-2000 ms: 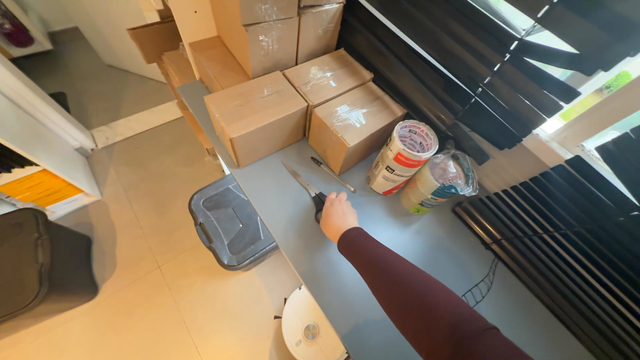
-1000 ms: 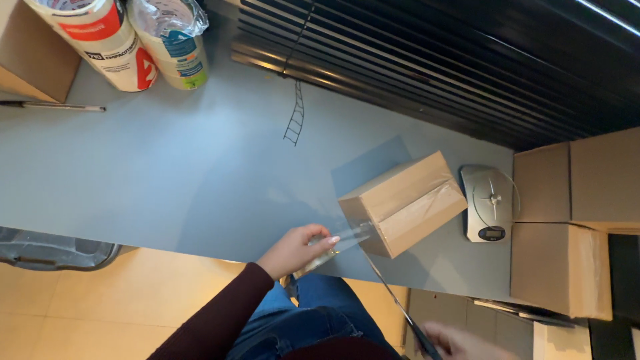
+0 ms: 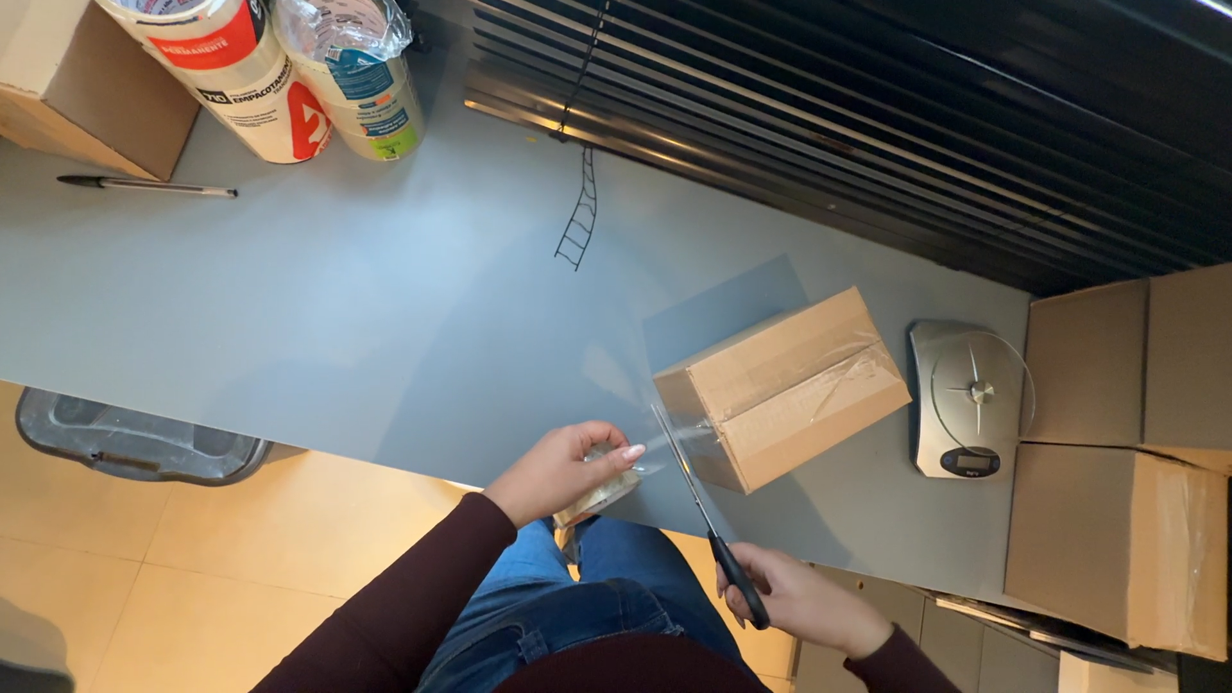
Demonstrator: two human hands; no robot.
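Near the table's front edge my left hand (image 3: 568, 472) holds a roll of clear packing tape (image 3: 608, 493), partly hidden by the fingers. A strip of tape (image 3: 659, 452) stretches from the roll to the end of a closed cardboard box (image 3: 794, 390). My right hand (image 3: 784, 587) grips the black handles of scissors (image 3: 707, 520), whose blades point up across the strip beside the box. Whether the blades are closed on the tape cannot be told. Clear tape also runs along the box's top seam.
Right of the box is a kitchen scale (image 3: 967, 399), with stacked cardboard boxes (image 3: 1078, 520) beyond it. Large tape rolls (image 3: 361, 96) and a pen (image 3: 144, 186) are at the back left. Black blinds (image 3: 770, 144) line the back, their ladder cord (image 3: 577, 212) lying on the table (image 3: 462, 289).
The right hand has brought the scissors up from the lower edge to the tape strip. Two seconds ago a hand was at scissors beside the pen. The view has swung since then.
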